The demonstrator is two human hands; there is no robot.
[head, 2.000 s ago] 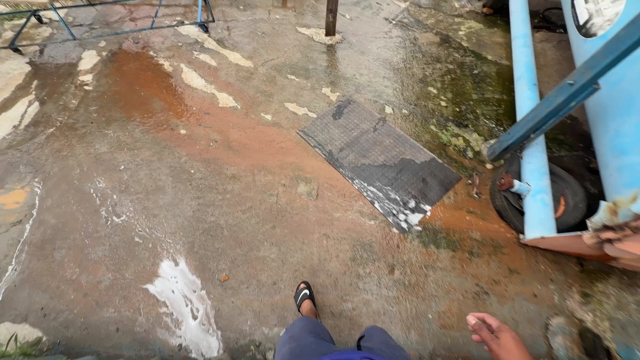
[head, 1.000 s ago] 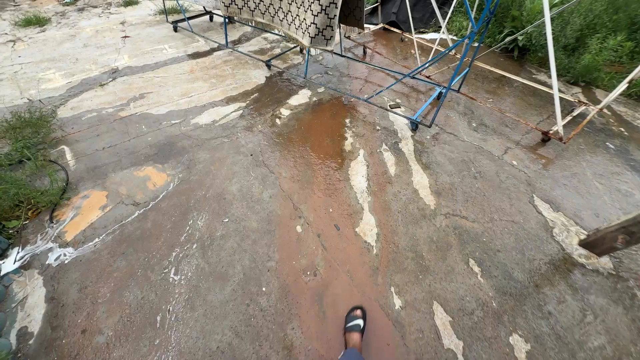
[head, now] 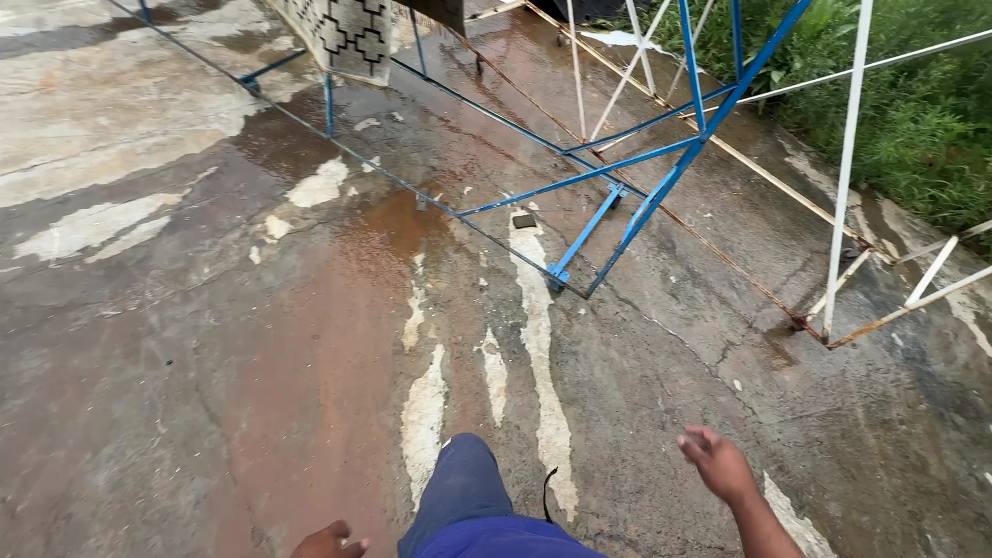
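Observation:
My right hand (head: pixel 719 465) hangs over the wet concrete at the lower right, its fingers loosely curled, holding nothing. At the bottom edge, left of my raised knee, part of my left hand (head: pixel 332 541) shows with thumb and finger apart and no object between them. Neither hand touches anything. Well ahead of both stands a blue metal frame (head: pixel 651 203) on castors. A cream rug with a black geometric pattern (head: pixel 358 39) hangs over it at the top; most of the rug is out of view.
A white, rusty metal frame (head: pixel 845 170) stands to the right, its low corner close to the ground. Green weeds (head: pixel 922 132) border the concrete behind it. A reddish puddle (head: pixel 399 225) and pale raised patches mark the floor. A small dark block (head: pixel 524 222) lies near the blue frame.
The view has swung away from the dark mat and blue tubes seen two seconds ago. The blue frame and hanging rug are nearer than one second ago. Both hands have come into view since then.

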